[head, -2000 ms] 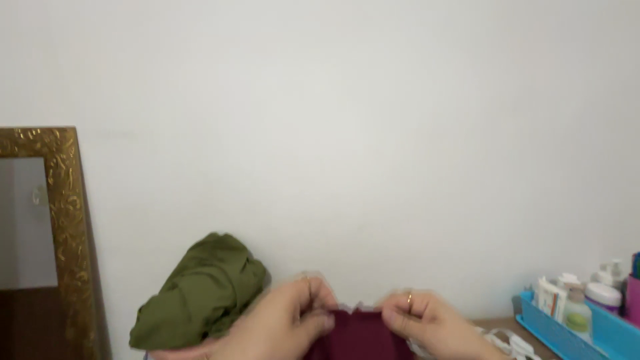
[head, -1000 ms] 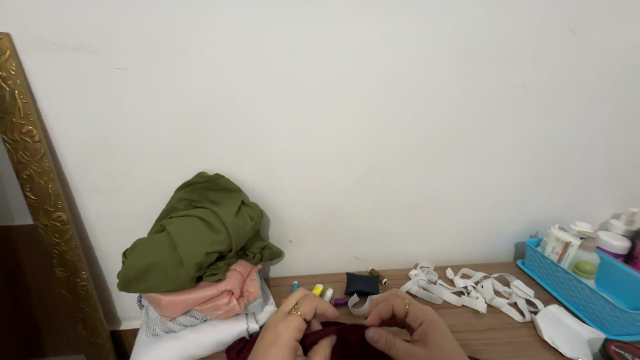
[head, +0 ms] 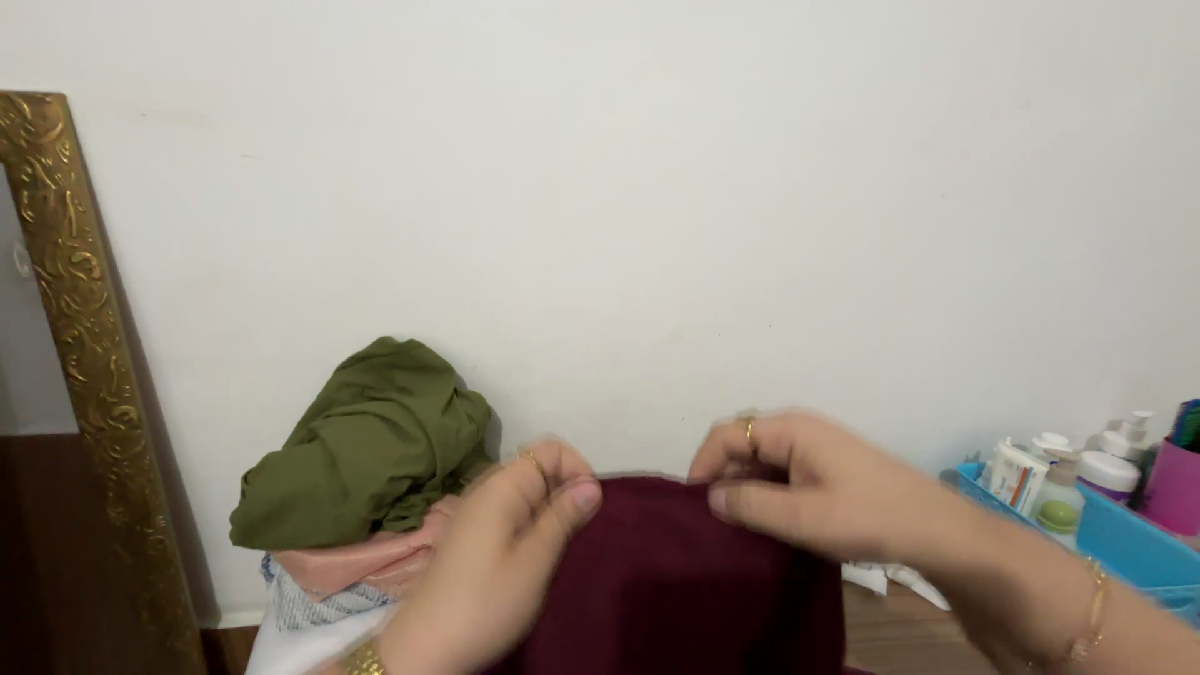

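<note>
A maroon cloth (head: 694,581) hangs between my two hands, its upper edge stretched between them. My left hand (head: 506,534) pinches that edge at its left end between thumb and fingers. At the right end, my right hand (head: 806,483) grips the same edge between thumb and forefinger. Both hands wear a ring and are slightly blurred. The lower part of the cloth runs out of the bottom of the view. Left of my left hand, a crumpled olive green cloth (head: 366,450) lies on a folded salmon pink cloth (head: 366,562).
A gold ornate mirror frame (head: 94,319) leans on the wall at the left. White elastic strips (head: 891,577) lie on the wooden table (head: 900,633), partly behind my right arm. A blue plastic basket (head: 1134,553) with bottles and tubes stands at the right, beside a magenta cup (head: 1177,487).
Both hands have risen from low over the table and moved apart, with the maroon cloth now spread between them. The view has tilted up since one second ago.
</note>
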